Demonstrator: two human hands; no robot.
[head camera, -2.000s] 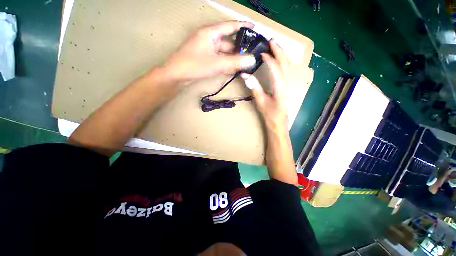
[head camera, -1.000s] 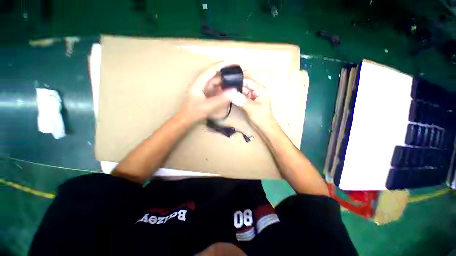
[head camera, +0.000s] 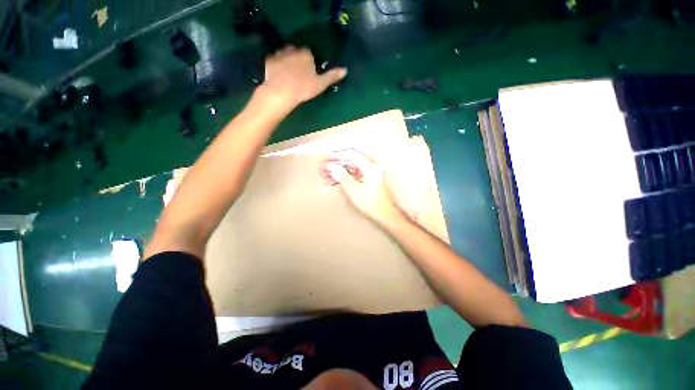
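Observation:
My left hand (head camera: 296, 78) is stretched out over the dark green belt (head camera: 488, 62) beyond the cardboard. Its thumb points away to the right, its fingers are foreshortened, and no part shows in its grip. A dark item lies close beside it, blurred. My right hand (head camera: 362, 183) is over the tan cardboard sheet (head camera: 305, 255), fingers curled and blurred. I cannot tell whether something small is inside it. No adapter or cord shows on the cardboard.
Corded black units (head camera: 419, 84) lie scattered on the belt. At right stand stacked trays with a white area (head camera: 564, 190) and rows of black pieces (head camera: 661, 171). A red stool (head camera: 625, 306) is below them. A white crumpled piece (head camera: 126, 264) lies at left.
The black adapter and its cord are gone from my hands and the cardboard. My left hand has moved forward and left over the belt. My right hand stays over the cardboard. The view has shifted.

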